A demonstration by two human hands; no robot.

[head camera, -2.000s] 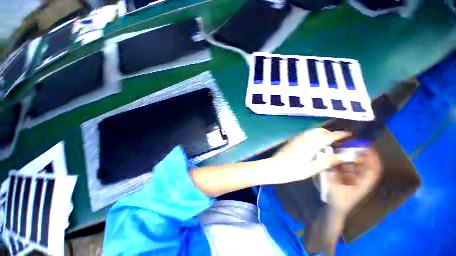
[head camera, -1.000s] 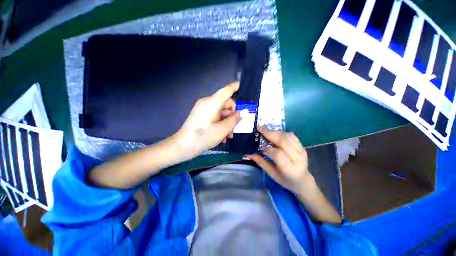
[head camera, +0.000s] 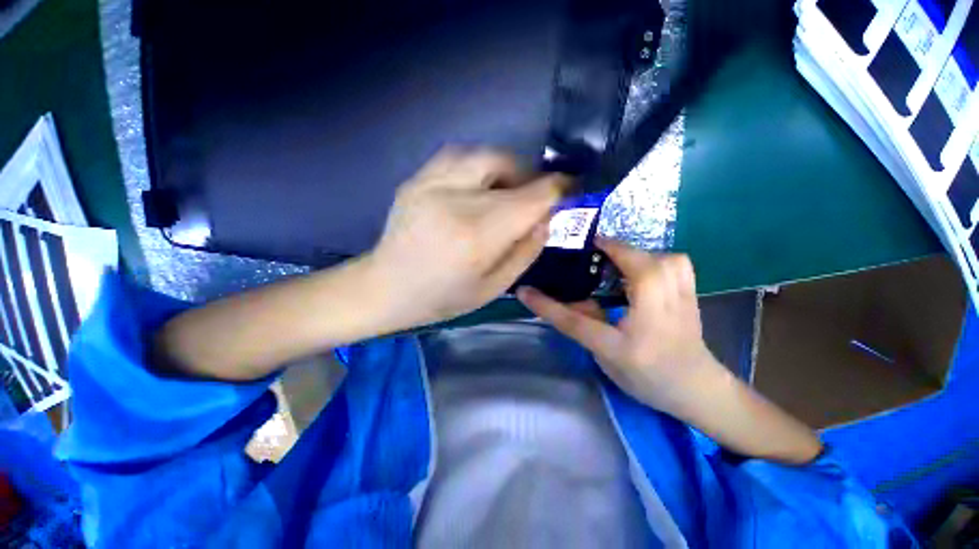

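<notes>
A flat black panel [head camera: 354, 118] lies on a silvery textured pad [head camera: 644, 204]. My left hand [head camera: 462, 231] is blurred over the panel's right end, its fingertips pinched at a dark strip. The black adhesive strip [head camera: 657, 123] rises slanting to the upper right from near these fingertips; its far end blurs into the dark. A blue-and-white tab [head camera: 572, 226] shows between my hands. My right hand [head camera: 644, 322] holds the panel's near right corner between thumb and fingers, beside small metallic dots. What my left fingertips touch is partly hidden.
A stack of white strip sheets [head camera: 859, 118] with dark pieces lies at the upper right. More striped sheets [head camera: 54, 257] lie at the left edge. An open brown cardboard box [head camera: 848, 354] stands below the bench edge at the right, above blue floor.
The black strip that lay along the panel's right end is now lifted and slants away to the right. The view has shifted closer. My right hand remains at the near corner.
</notes>
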